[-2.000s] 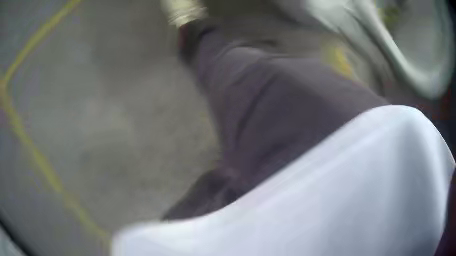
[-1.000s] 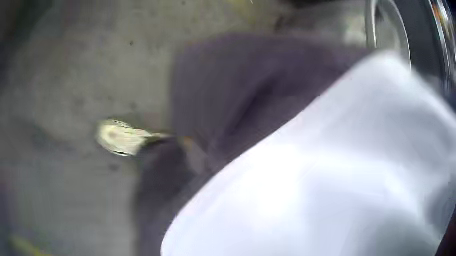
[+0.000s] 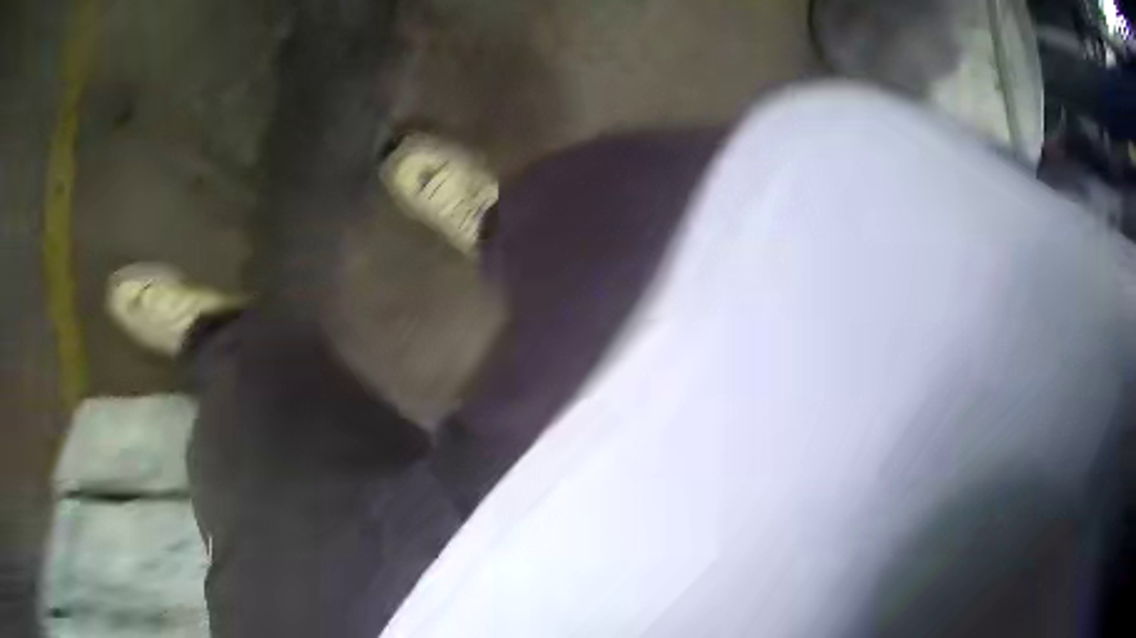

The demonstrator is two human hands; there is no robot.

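Neither of my hands is in view. A large white cloth surface [image 3: 797,374], maybe my garment, fills the lower right and middle. My legs in dark trousers [image 3: 336,486] show to its left, with pale yellowish shoes [image 3: 442,193] on the floor; the other shoe [image 3: 156,305] is further left. The picture is blurred, and no tool or workpiece can be made out.
The floor [image 3: 411,324] is grey-brown with a yellow line [image 3: 60,212] at the left. Pale greenish-white blocks or boxes [image 3: 131,536] stand at the lower left. A pale rounded object [image 3: 997,87] and dark blurred things are at the upper right.
The view has turned and both shoes now show. The pale blocks have come into view at the lower left. The white cloth reaches higher in the picture.
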